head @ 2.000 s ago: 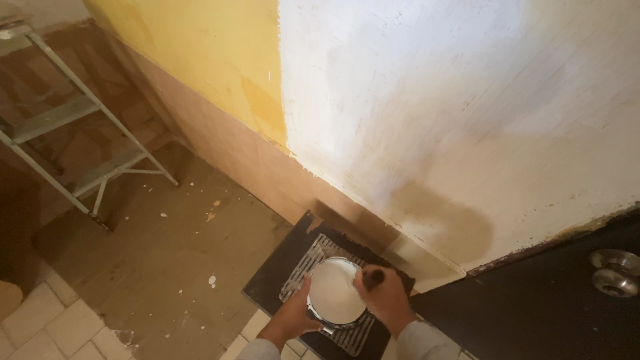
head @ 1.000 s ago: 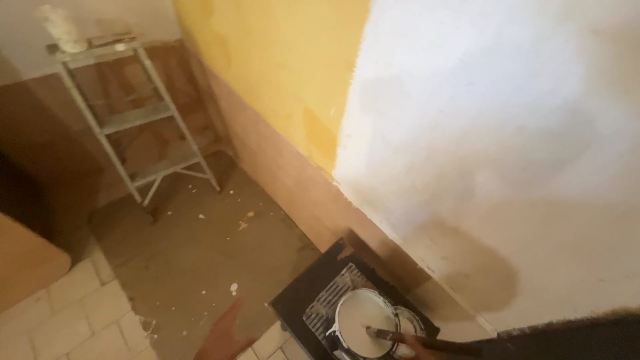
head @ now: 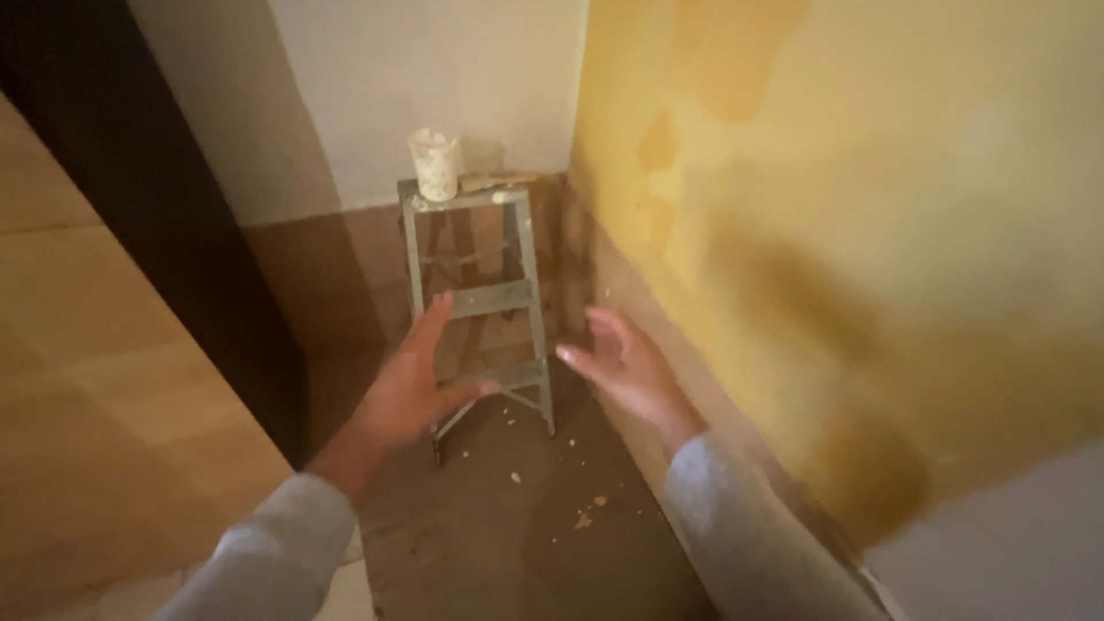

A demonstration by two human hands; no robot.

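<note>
Both my hands reach forward, apart from each other and with nothing in them. The fingers of my left hand (head: 405,397) are spread in front of a metal stepladder (head: 492,298). On its right side my right hand (head: 634,375) is held up with thumb and fingers apart, near the wall's lower band. On the ladder's top stand a paint-spattered white tub (head: 435,164) and a flat, thin tool (head: 498,181), perhaps a brush or scraper.
A yellow wall (head: 776,259) with darker patches runs along the right. On the left is a wooden panel (head: 129,362) beside a dark upright surface (head: 190,190). The brown floor covering (head: 483,535) bears paint spots.
Earlier my hands were at a container of white paint on a dark stand, my right one with a dark-handled tool; now both are empty. The view has swung left to the ladder.
</note>
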